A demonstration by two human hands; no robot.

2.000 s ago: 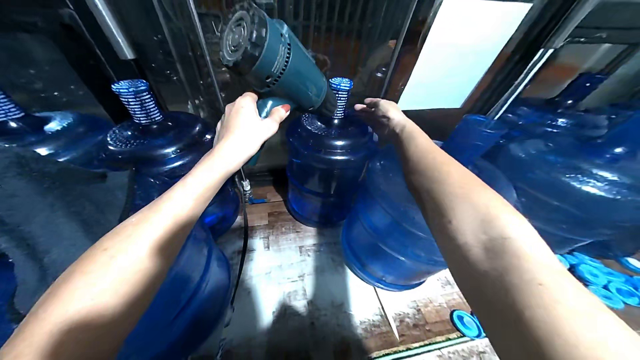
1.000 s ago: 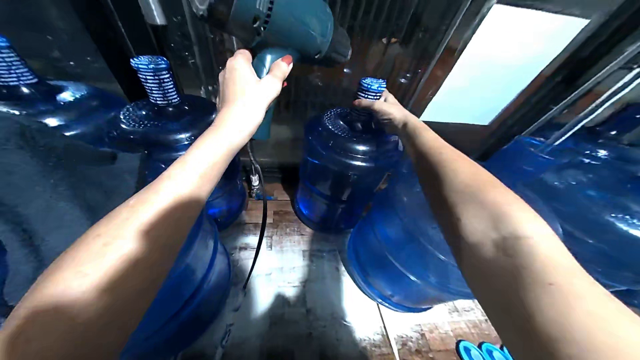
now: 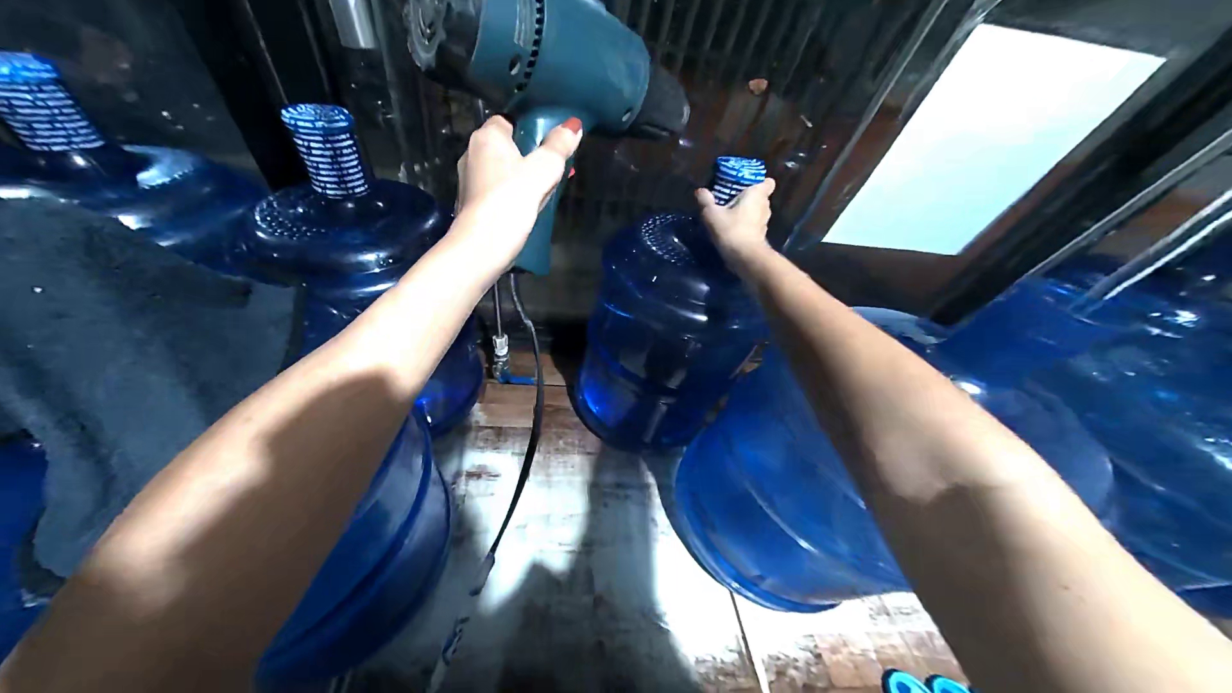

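My left hand (image 3: 510,178) is closed around the handle of a teal heat gun (image 3: 568,58), whose dark nozzle points right, above and left of a capped bottle neck. My right hand (image 3: 741,217) grips the neck of a large blue water bottle (image 3: 664,337), just below its cap. A printed sleeve (image 3: 739,173) covers that cap and neck. The bottle leans a little to the right. Left of my left hand, another blue bottle (image 3: 346,231) stands with a similar printed sleeve (image 3: 325,149) on its neck.
More blue bottles stand at the right (image 3: 780,491) and far left (image 3: 173,202). A dark grey cloth (image 3: 135,356) drapes over bottles at left. The heat gun's black cord (image 3: 529,452) trails down to the floor. Blue rings (image 3: 910,681) lie at the bottom right.
The heat gun has moved up and away from the bottle neck it was against two seconds ago. My right hand, apart from the sleeve's left side then, now holds the neck.
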